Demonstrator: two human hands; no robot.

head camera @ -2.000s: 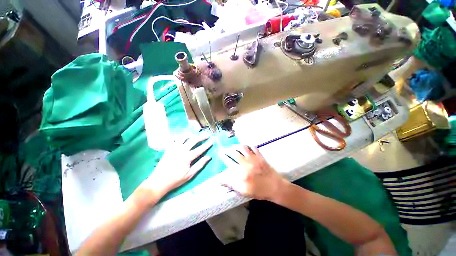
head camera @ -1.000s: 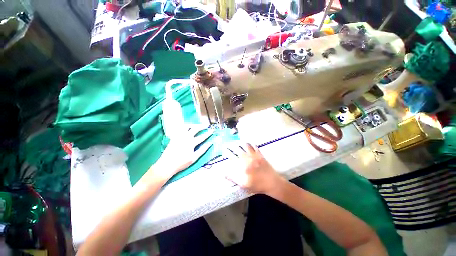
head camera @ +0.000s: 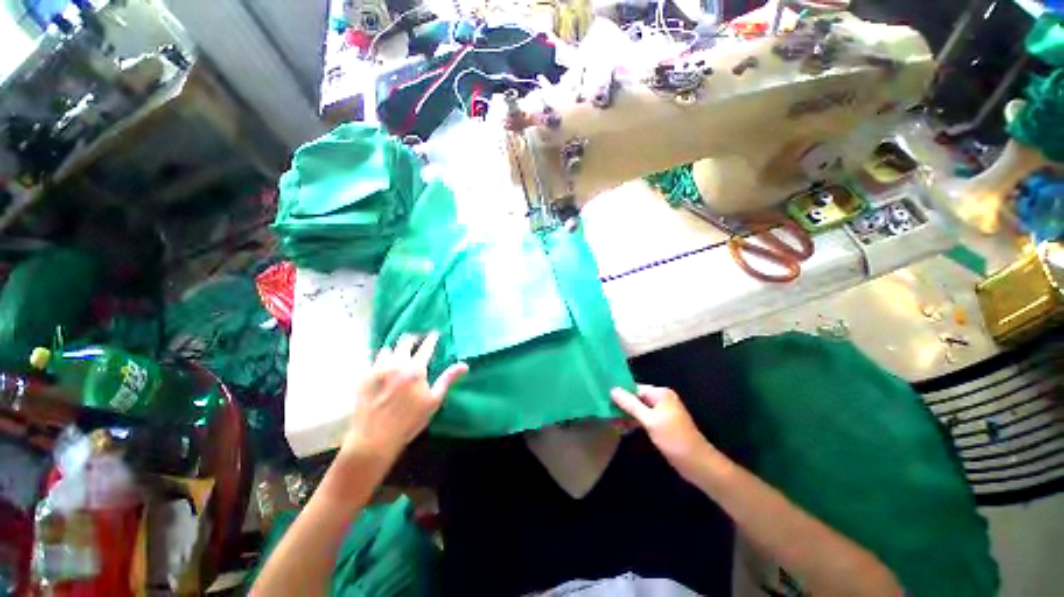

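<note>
A green garment panel (head camera: 513, 391) lies under the machine's needle area and reaches over the table's front edge toward my lap. A smaller green piece (head camera: 508, 303), bleached pale by the lamp, lies flat on it. My left hand (head camera: 400, 391) rests on the panel's left part with its fingers apart. My right hand (head camera: 659, 418) pinches the panel's lower right corner between thumb and fingers. The cream sewing machine (head camera: 700, 117) stands behind. Its presser foot area (head camera: 553, 217) is at the panel's top edge; the needle is too small to make out.
Orange-handled scissors (head camera: 770, 252) lie under the arm beside a bobbin tray (head camera: 893, 222). A folded green stack (head camera: 338, 198) is at the table's left. A large green heap (head camera: 863, 455) hangs at right. A green bottle (head camera: 111, 379) stands at far left. A gold tin (head camera: 1021, 297) is far right.
The panel now extends toward me over the table edge, with the smaller piece showing on it. Both hands have moved from beside the needle down to its near part. The view has shifted left.
</note>
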